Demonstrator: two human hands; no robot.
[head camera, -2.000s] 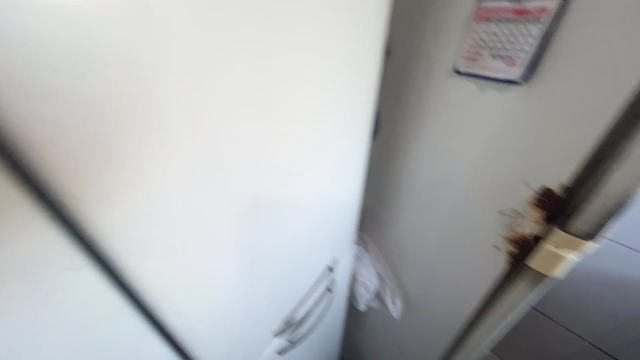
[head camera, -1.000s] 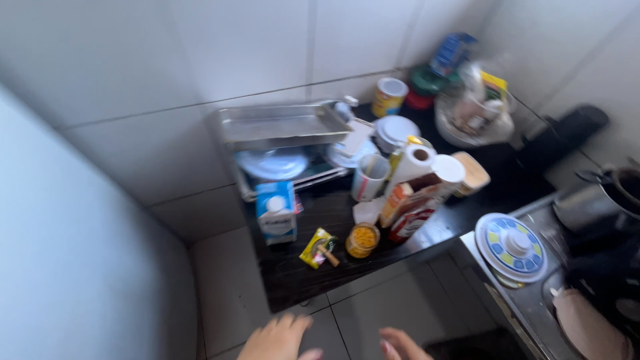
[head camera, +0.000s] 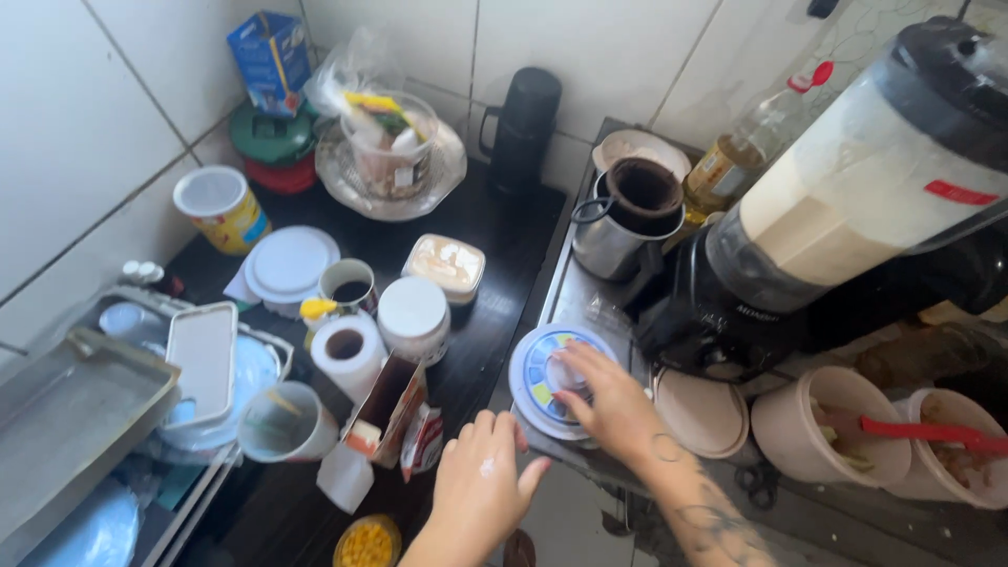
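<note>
My right hand reaches onto a round lid with a blue and yellow pattern, its fingers around the knob at the middle; whether they grip it is hard to tell. The lid lies at the left edge of the metal stove top. My left hand hovers just left of it, holding nothing, fingers somewhat apart. Close by on the dark counter are an open cardboard box, a red and white packet, a paper roll and a white-lidded jar. A container of corn kernels sits at the bottom.
A blender with pale liquid, a metal pot holding a dark cloth strainer, and an oil bottle stand at right. Tubs with food are in front. At left are a baking pan and a plastic cup; a black thermos stands behind.
The view has swung from a white refrigerator to the counter and stove. Both hands have come up from the bottom edge, and my right hand is now at the patterned lid.
</note>
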